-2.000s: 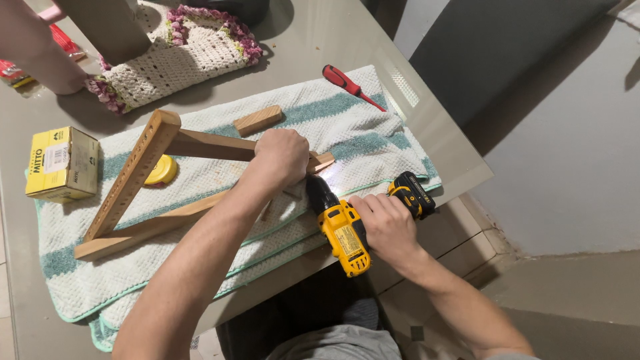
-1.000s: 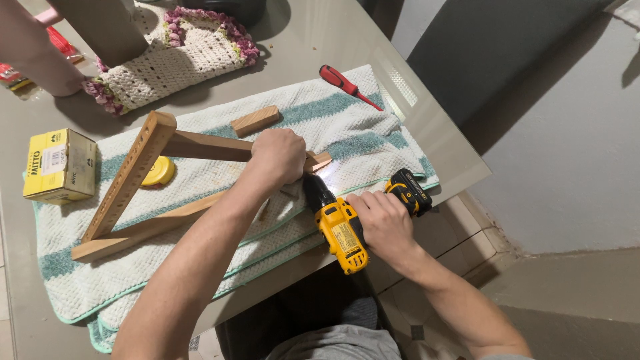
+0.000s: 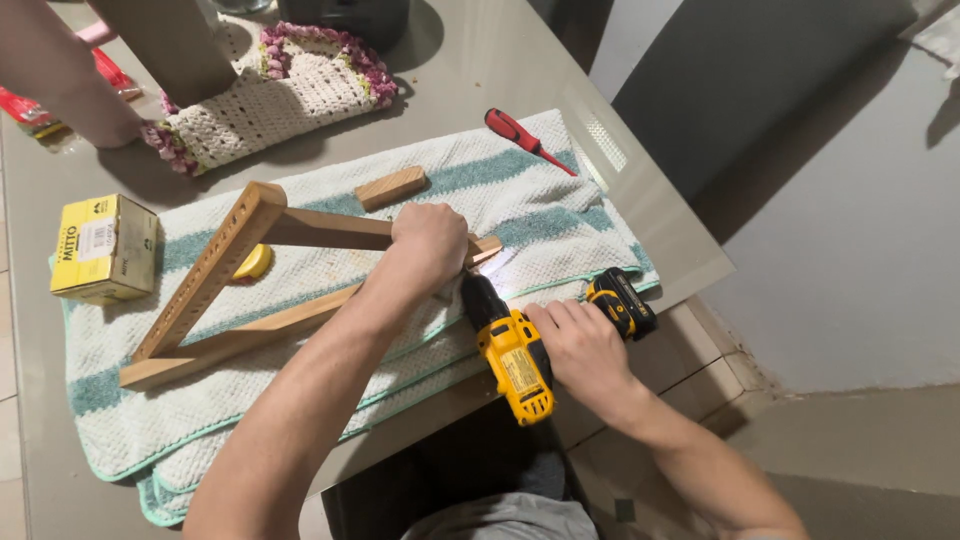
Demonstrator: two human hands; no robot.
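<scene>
My left hand (image 3: pixel 429 246) grips the wooden frame (image 3: pixel 208 274) near its right corner, where bar ends stick out past my fingers. My right hand (image 3: pixel 581 356) is closed round the handle of a yellow and black cordless drill (image 3: pixel 516 366). The drill's chuck points up at the frame's corner beside my left hand, and its lamp lights the wood and towel there. Whether the bit touches the wood is hidden. A short wooden block (image 3: pixel 390 187) lies behind my left hand. A red screwdriver (image 3: pixel 529 141) rests on the towel's far right part.
Under the frame is a folded white and teal towel (image 3: pixel 180 442) on a glossy table (image 3: pixel 360 469). A yellow cardboard box (image 3: pixel 105 249) stands left, and a round yellow object (image 3: pixel 253 262) lies behind the frame. Farther back are a crocheted cloth (image 3: pixel 277 112) and a tall grey vessel (image 3: pixel 169 52).
</scene>
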